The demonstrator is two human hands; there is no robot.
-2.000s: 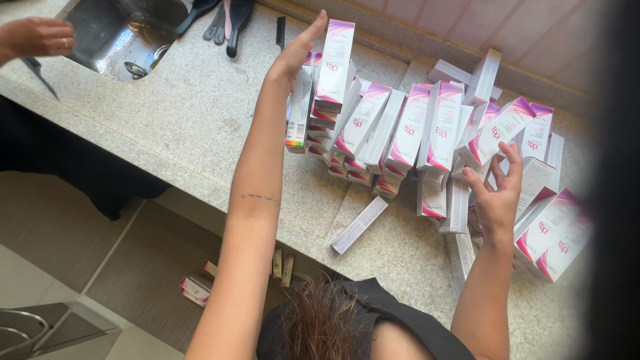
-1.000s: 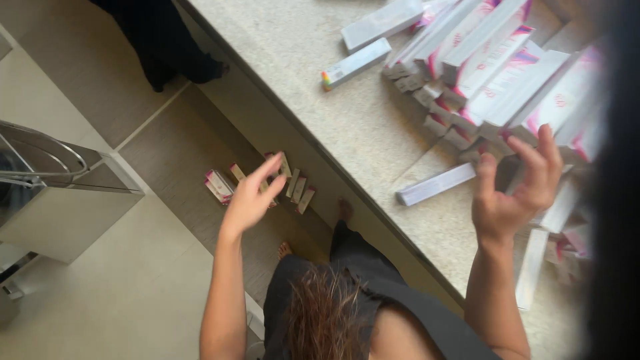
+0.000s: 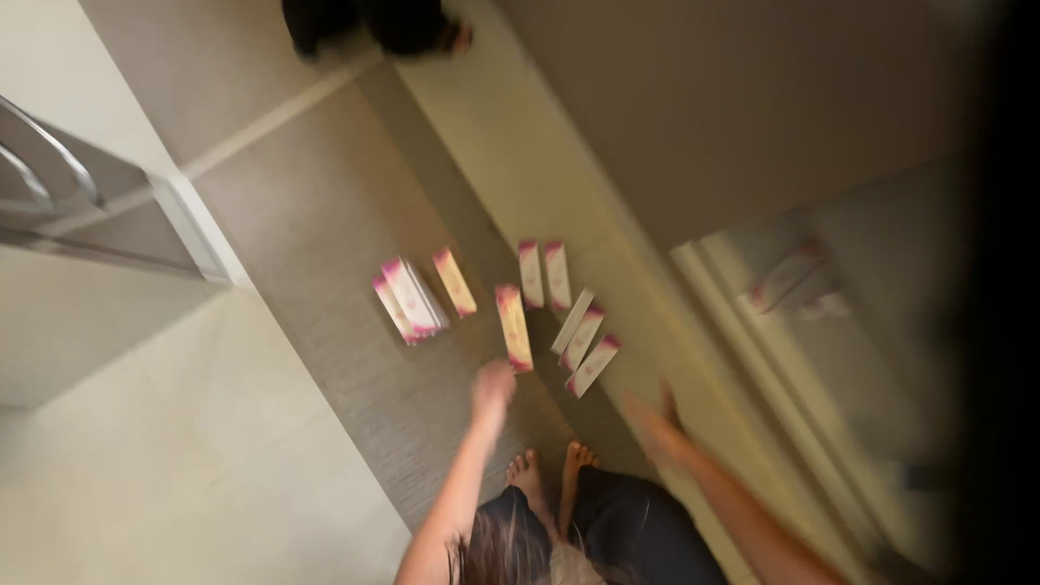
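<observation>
My left hand (image 3: 493,390) is at the lower end of a pink-and-white carton (image 3: 514,329); blur hides whether its fingers hold it. My right hand (image 3: 660,422) hangs to the right with fingers apart and nothing in it. Several similar cartons lie on the floor: a close group (image 3: 410,301) at the left, a single carton (image 3: 454,283) beside it, two upright in view (image 3: 543,275) side by side, and a slanted cluster (image 3: 582,340) nearest my right hand.
My bare feet (image 3: 528,475) stand just below the cartons. A person's dark-clothed legs (image 3: 366,24) are at the top. A cabinet front (image 3: 764,106) runs along the right, with blurred cartons (image 3: 788,276) showing there. Metal handles (image 3: 57,154) are at the left.
The view has swung from the counter down to the floor. My right hand has left the cartons on the counter. My left hand has come down to the floor cartons.
</observation>
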